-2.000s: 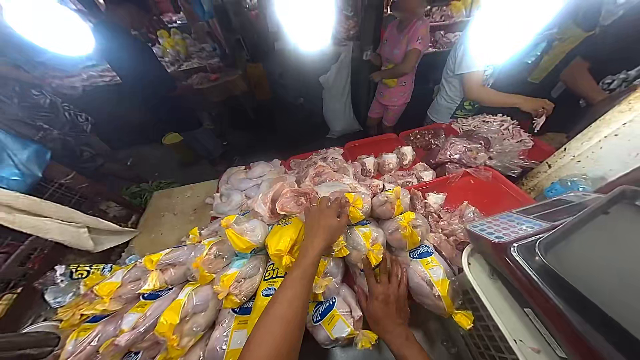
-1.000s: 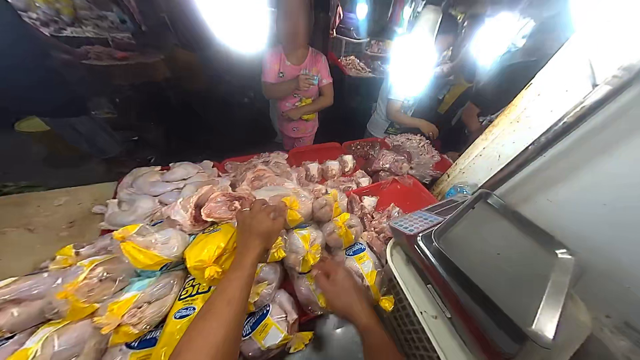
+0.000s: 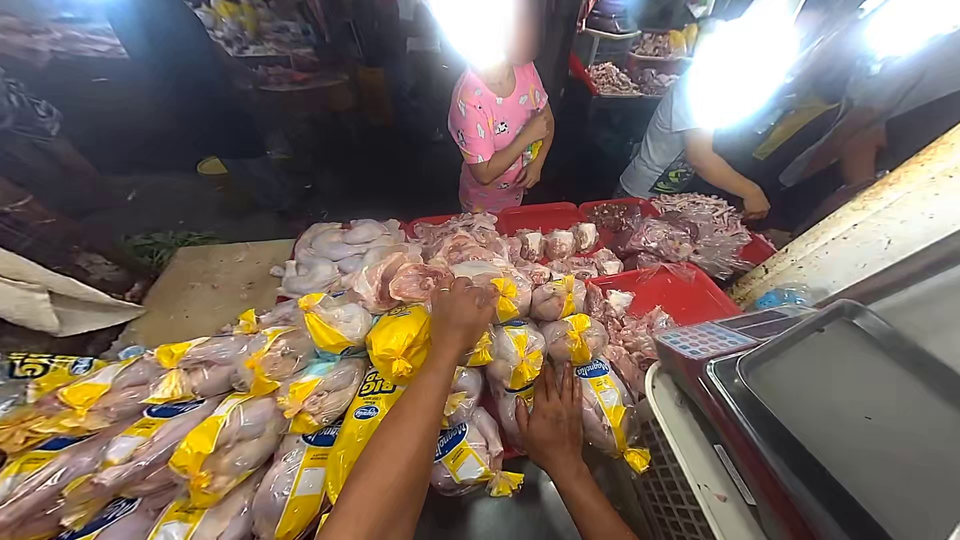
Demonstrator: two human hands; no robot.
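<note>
Packaged whole raw chickens in clear plastic with yellow printed bands (image 3: 225,442) lie in rows on the counter. My left hand (image 3: 463,311) rests, fingers curled, at the upper row, beside a yellow-wrapped chicken (image 3: 400,341) and a chicken with a yellow tie (image 3: 506,296); whether it grips one is hidden. With fingers spread, my right hand (image 3: 551,416) lies palm down against a packaged chicken (image 3: 604,405) and its neighbour at the right end. Behind them are loose raw chicken (image 3: 345,247) and cut pieces (image 3: 412,281).
Red trays (image 3: 675,291) hold meat pieces. At right stand a weighing scale with a metal pan (image 3: 847,420) and a white-rimmed crate (image 3: 690,442). A wooden board (image 3: 210,289) lies at left. A person in pink (image 3: 499,135) stands across; another person's hand (image 3: 754,202) is over bagged meat.
My right hand has come to lie flat with its fingers spread, after being bent and blurred one second ago. The left hand stays at the upper row. The view has shifted.
</note>
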